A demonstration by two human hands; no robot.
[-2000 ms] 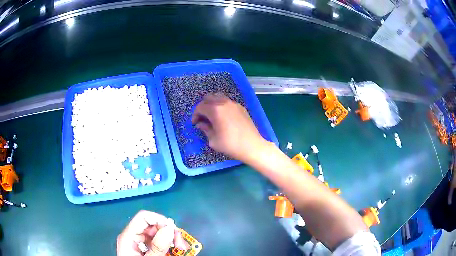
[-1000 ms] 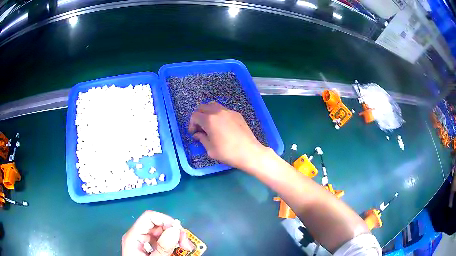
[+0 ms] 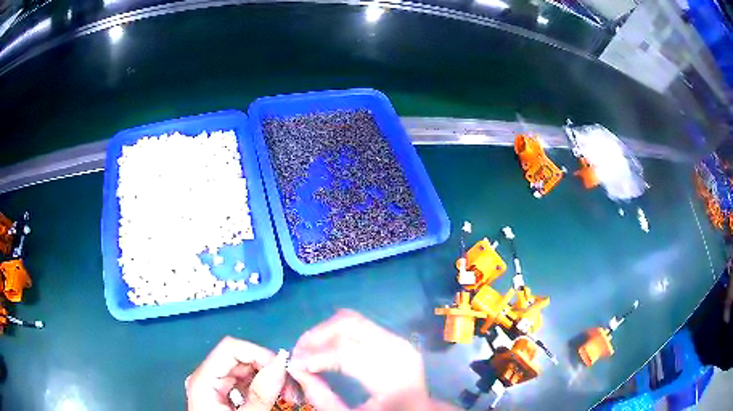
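Observation:
My left hand [image 3: 233, 376] is at the bottom edge, closed around an orange connector housing [image 3: 291, 401], mostly hidden by the fingers. A small white piece [image 3: 283, 356] shows at its fingertips and another in the palm. My right hand [image 3: 354, 361] is beside it, fingertips pinched together at the white piece; whatever they hold is too small to see. The blue tray with white pieces [image 3: 273, 277] lies ahead on the left. The blue tray with small dark parts [image 3: 438, 221] lies right beside it.
A cluster of orange housings with wire leads [image 3: 490, 301] lies right of my hands, with a single one [image 3: 595, 346] further right. More lie at the left edge. A clear plastic bag [image 3: 615, 164] is at the back right, near a metal rail [image 3: 474, 133].
My right hand has left the dark-parts tray and come down to my left hand. The orange cluster that the right arm covered now shows. My left hand has stayed nearly in place.

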